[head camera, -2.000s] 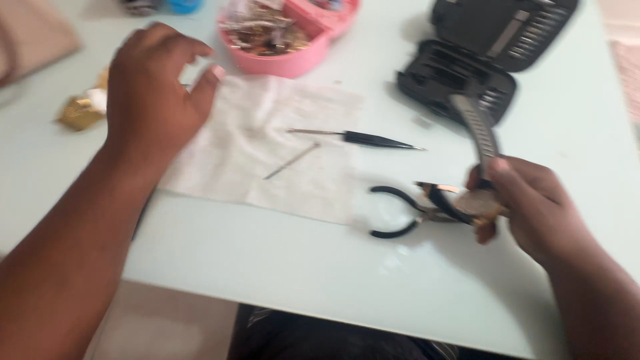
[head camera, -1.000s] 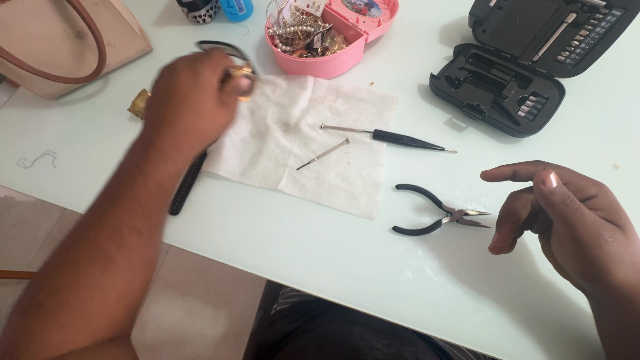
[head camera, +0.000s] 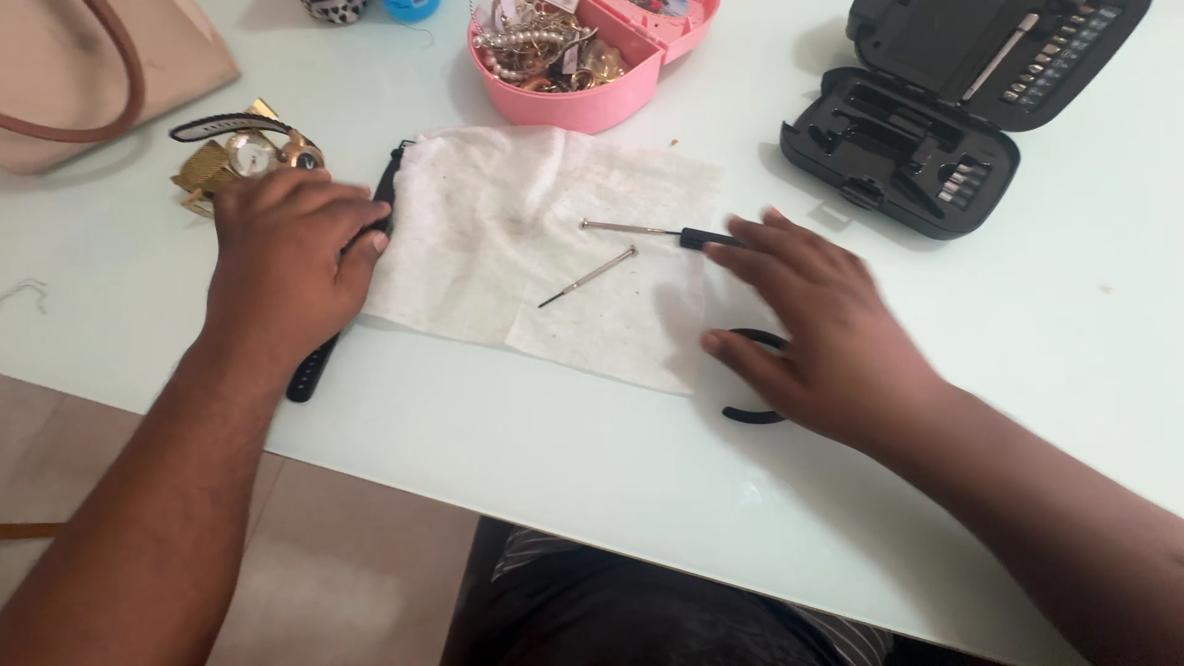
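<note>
My left hand is over a black-strapped watch at the left edge of a white cloth; whether its fingers grip the watch cannot be told. Just beyond it lie a gold watch and another watch with a dark strap. My right hand, fingers spread and holding nothing visible, hovers over black-handled pliers, hiding their jaws. Its fingertips are near a black-handled tool. One slim metal screwdriver points towards that tool, and another lies slanted on the cloth.
A pink case of jewellery stands behind the cloth. The open black tool case holding bits is at the back right. A beige bag with a brown handle sits at the far left. The table's front edge runs below my hands.
A strapped watch that my right hand held two seconds ago is no longer in it. My left hand has come back from the watches at the upper left, and my right hand has moved over the pliers.
</note>
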